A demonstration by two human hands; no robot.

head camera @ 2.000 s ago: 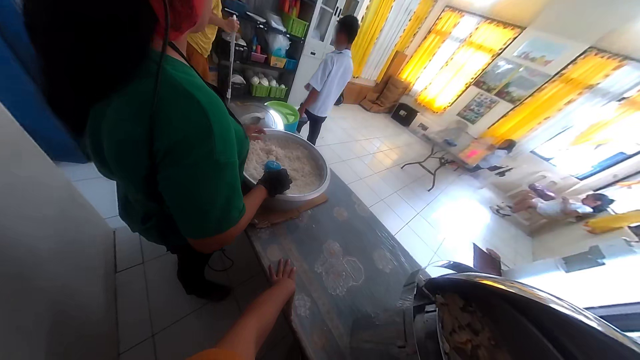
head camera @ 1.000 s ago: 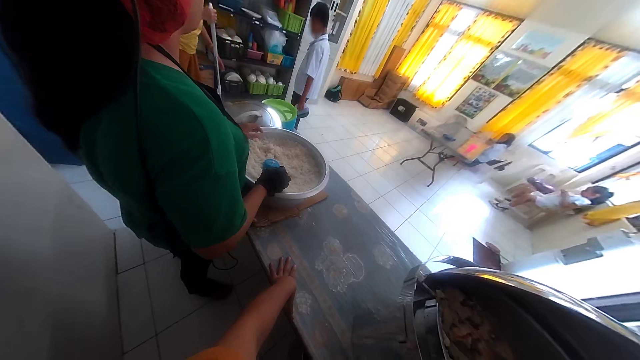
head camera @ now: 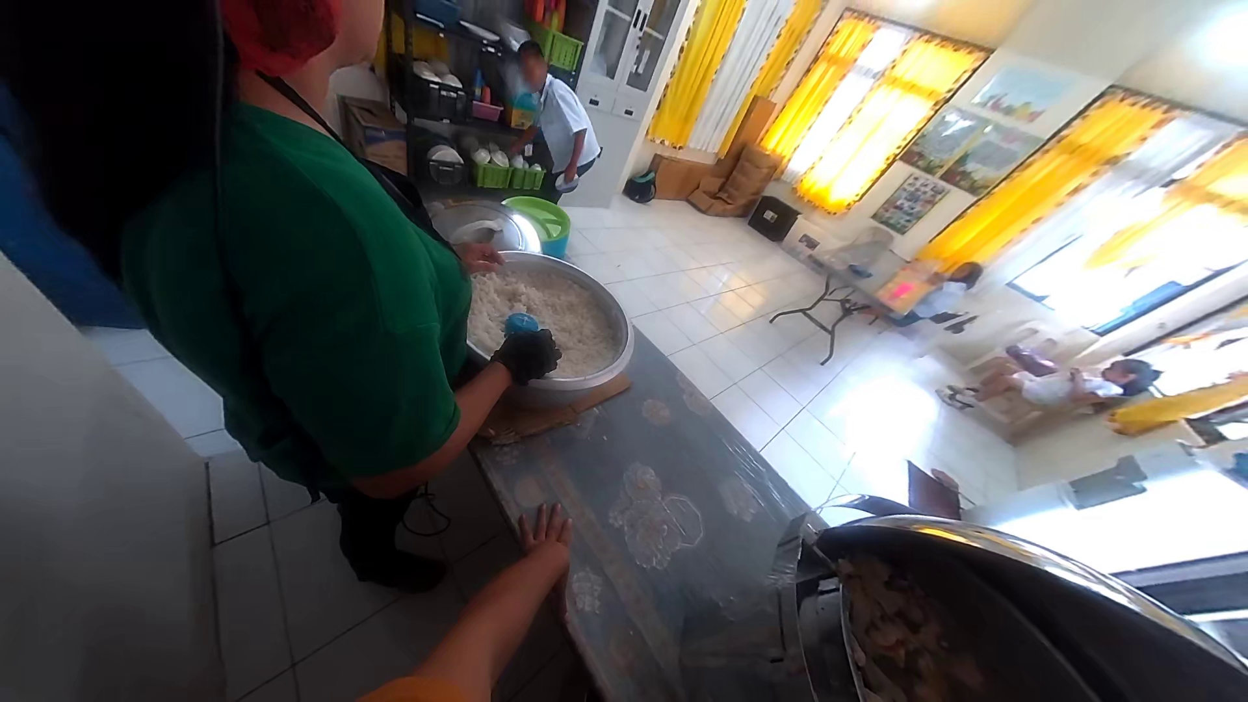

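Observation:
My left hand (head camera: 548, 534) rests palm down on the near edge of a table (head camera: 673, 468) with a floral, glossy cover, its fingers a little apart and nothing in them. My right hand is out of view. Farther along the table, a large metal pot (head camera: 629, 361) of white cooked rice (head camera: 575, 322) stands on a piece of cardboard (head camera: 600, 395). Beside it, a person in a green shirt (head camera: 312, 283) has a black-gloved hand (head camera: 528, 355) at a blue scoop or cup (head camera: 521, 323) in the rice, and a bare hand at the rim.
At the lower right, a large shiny metal container (head camera: 1033, 565) holds pale food pieces. A metal lid (head camera: 487, 224) and a green-and-blue tub (head camera: 541, 219) are beyond the rice. Another person (head camera: 565, 122) bends by the shelves. Seated people and a folding table (head camera: 848, 283) are farther off.
The person in white by the shelves has gone from standing to bending toward them. My left hand stays on the table edge.

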